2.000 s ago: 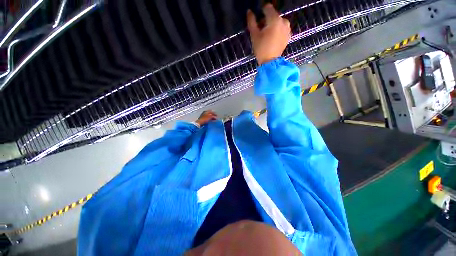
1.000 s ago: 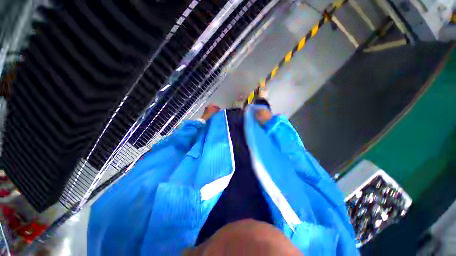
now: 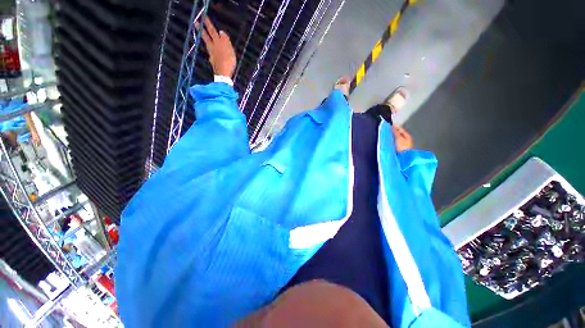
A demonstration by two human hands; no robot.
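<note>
My left hand point(image 3: 219, 51) reaches up to the wire rack point(image 3: 183, 83), its fingers at a chrome shelf edge in front of the dark upright trays point(image 3: 106, 83). Whether the fingertips grip the rack is unclear. My right hand point(image 3: 403, 138) hangs low beside my smock, partly covered by the sleeve; its fingers are hard to make out. The white bin point(image 3: 507, 202) lies on the green bench at the right, with a heap of small black-and-silver components point(image 3: 532, 240) in it.
Grey floor point(image 3: 442, 38) with yellow-black tape point(image 3: 378, 51) and a dark mat point(image 3: 513, 83) runs between rack and bench point(image 3: 571, 144). My shoes show on the floor. Behind the rack at the left, a person's arm point(image 3: 32, 125) and more shelving show.
My left hand has risen from beside my body to the rack. My right hand, at the rack two seconds ago, is down at my side. The view has turned, bringing the bin further in.
</note>
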